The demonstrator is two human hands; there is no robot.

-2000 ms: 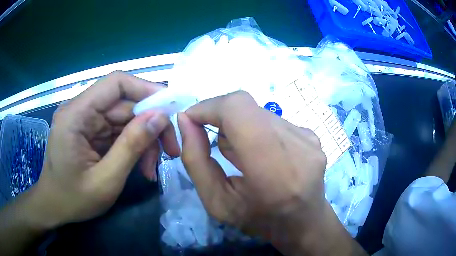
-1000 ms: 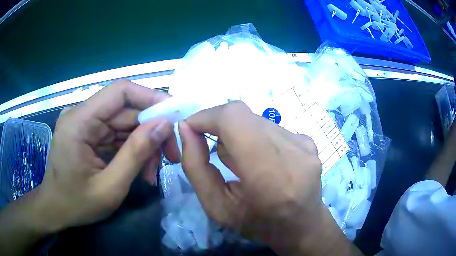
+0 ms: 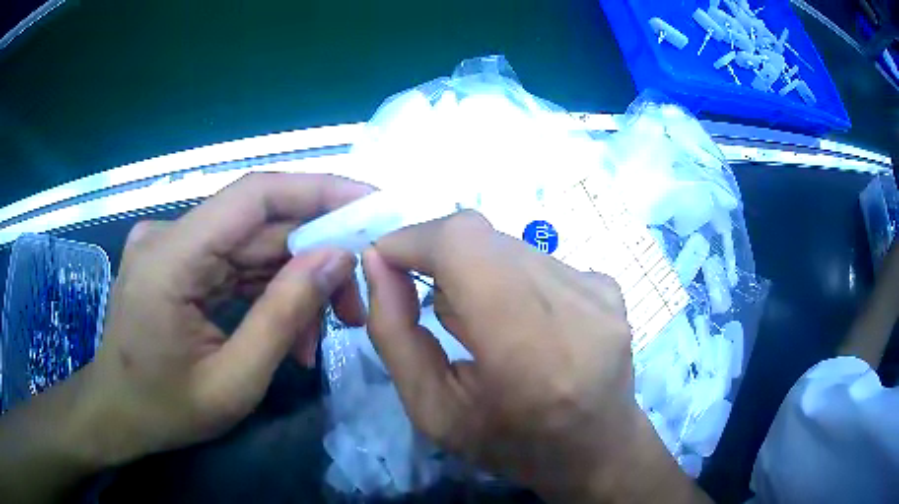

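Note:
My left hand (image 3: 227, 295) holds a smooth, oblong white plastic housing (image 3: 340, 224) between thumb and fingers. The housing is tilted, its right end lost in glare. My right hand (image 3: 503, 325) pinches a thin stem at the housing's lower face; its fingertips hide most of the stem. A short dark length of the stem (image 3: 424, 283) shows behind the fingertips. Whether the stem's tip is inside the housing cannot be told. Below both hands lies a large clear plastic bag (image 3: 712, 285) full of white housings, with a gridded paper label (image 3: 641, 281) and a round blue sticker (image 3: 540, 236).
A blue tray (image 3: 680, 84) with scattered assembled pieces (image 3: 754, 49) is at the upper right, by the pale metal edging (image 3: 197, 177). A clear tub (image 3: 54, 315) of thin blue-and-white pieces is at far left. Another person's arm and white sleeve (image 3: 828, 433) are at lower right.
Both hands and the housing sit slightly further right and lower in the picture than before. The grip of both hands is much the same.

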